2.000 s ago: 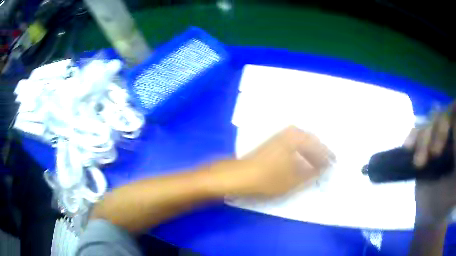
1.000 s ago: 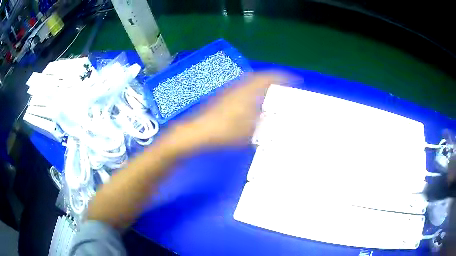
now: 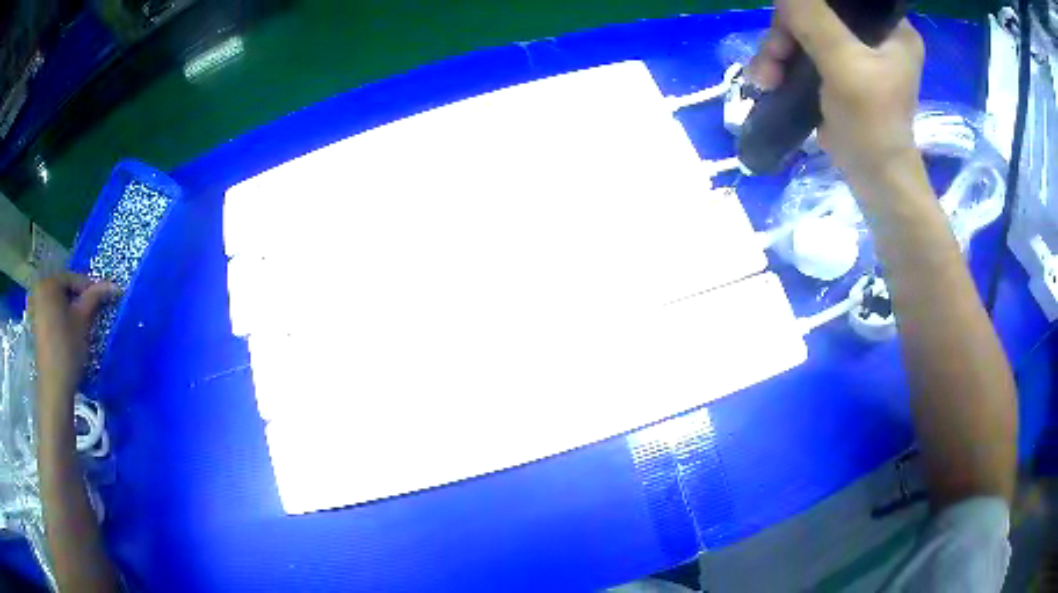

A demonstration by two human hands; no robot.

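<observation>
Several white power strips (image 3: 499, 278) lie side by side on the blue table surface, overexposed into one white sheet. My left hand (image 3: 67, 319) is at the near end of the blue screw bin (image 3: 130, 232), its fingers over the silvery screws; whether it holds a screw cannot be told. My right hand (image 3: 853, 87) grips the thick black electric screwdriver (image 3: 789, 116) above the strips' cord ends at upper right. The screwdriver's bit cannot be made out.
White cords and plugs in clear plastic (image 3: 824, 246) lie right of the strips. Coiled cords (image 3: 17, 429) are at the left edge. Clear tape (image 3: 679, 463) is on the near blue surface. A thin black cable (image 3: 1019, 151) hangs at right. White strips (image 3: 1038, 174) stand at the right edge.
The view has swung right, so the strips and bin appear further left. My left hand has gone from the strips to the screw bin. My right hand with the screwdriver now shows fully at upper right.
</observation>
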